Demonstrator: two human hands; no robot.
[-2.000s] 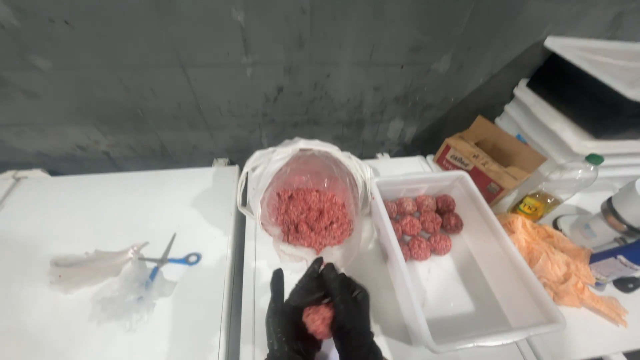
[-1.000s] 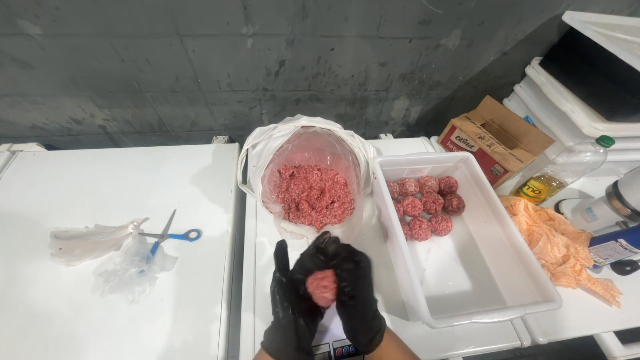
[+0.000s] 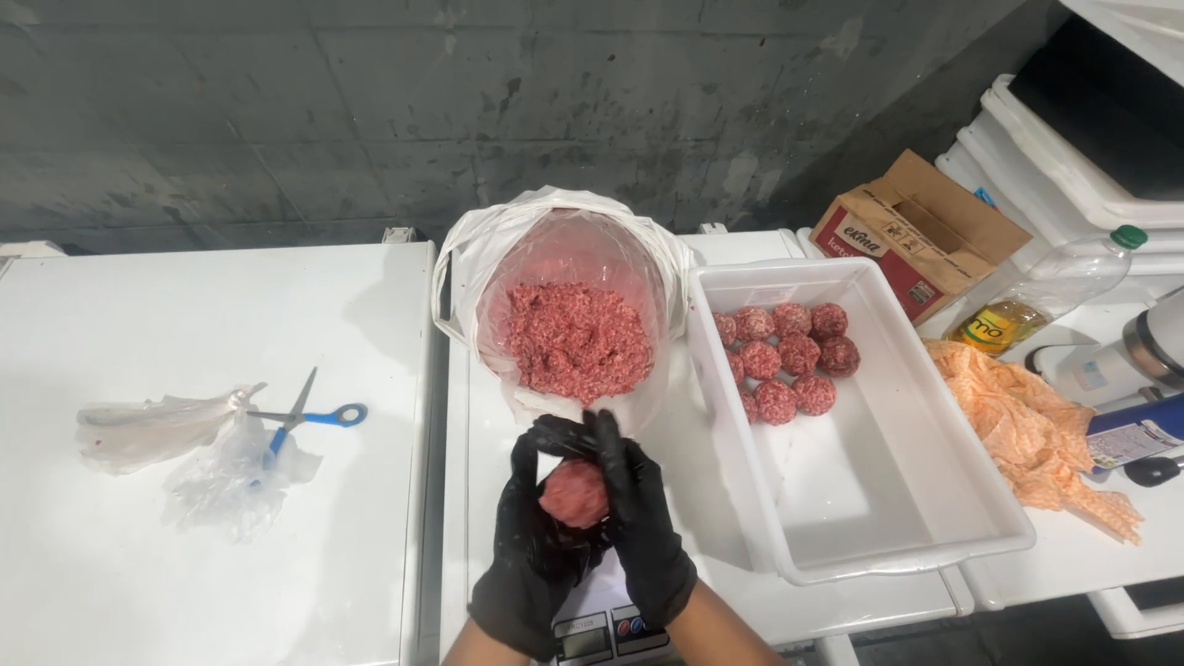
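Observation:
A ball of ground meat (image 3: 574, 494) lies between my two black-gloved hands, above a digital kitchen scale (image 3: 601, 635) that they partly hide. My left hand (image 3: 535, 546) cups the ball from the left and below. Against its right side is my right hand (image 3: 640, 523), fingers extended. Just beyond my fingertips, loose ground meat (image 3: 581, 342) fills the bottom of an open plastic bag (image 3: 555, 217). To the right, a white plastic tub (image 3: 897, 564) holds several round meatballs (image 3: 775, 401) grouped in its far left part.
Blue-handled scissors (image 3: 319, 418) rest on crumpled plastic film (image 3: 242, 481) at left. Right of the tub are an orange cloth (image 3: 1013, 425), an opened cardboard box (image 3: 911, 236), an oil bottle (image 3: 1045, 287) and a white container with a metal band (image 3: 1133, 356). White tubs (image 3: 1073, 157) stand behind, near the grey wall.
The meat between my hands looks rounder than in the earlier frames. My hands have shifted around it and stay just in front of the bag.

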